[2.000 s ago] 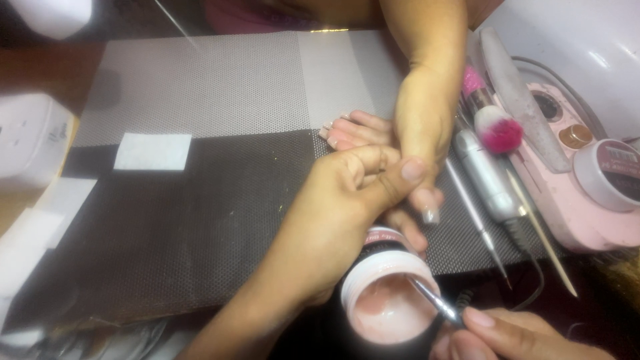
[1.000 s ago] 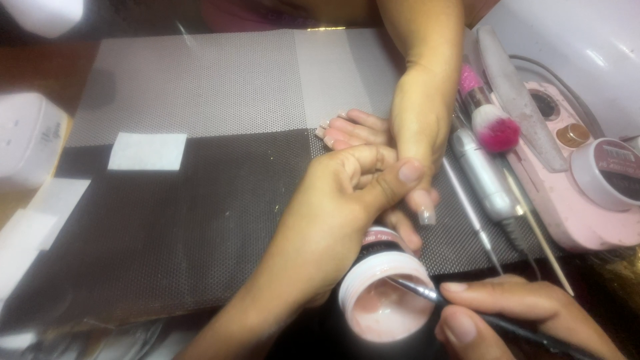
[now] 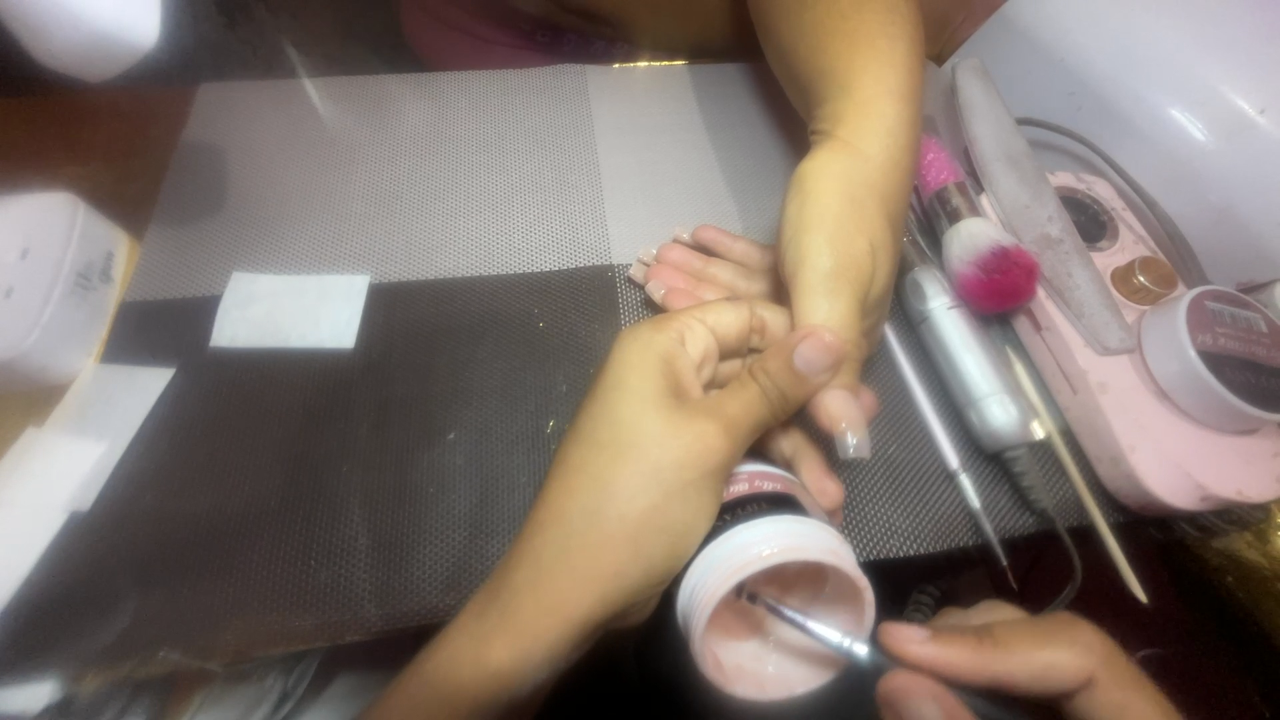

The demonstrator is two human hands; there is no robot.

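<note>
My left hand (image 3: 690, 410) holds another person's hand (image 3: 840, 290) by the thumb side, and that thumb, with a long pale nail (image 3: 852, 442), points down toward me. Just below, a jar of pinkish gel (image 3: 770, 660) is tilted with its mouth toward me; some of my left fingers are hidden beside it. My right hand (image 3: 1020, 660), at the lower right, grips a nail brush (image 3: 825, 632) by its dark handle. The brush tip is inside the jar, at the gel. The person's other fingers, with pale nails, extend to the left behind my left hand.
Right of the hands lie a thin brush (image 3: 945, 435), a silver nail drill handpiece (image 3: 965, 350), a wooden stick (image 3: 1075, 470), a pink-tipped fluffy brush (image 3: 990, 265) and a nail file (image 3: 1040, 210) on a pink drill base (image 3: 1180, 465). A white wipe (image 3: 290, 311) lies on the mesh mat (image 3: 400, 480).
The brush in my right hand has gone from the jar's right rim to deeper inside its mouth. My left hand keeps its hold on the other person's hand.
</note>
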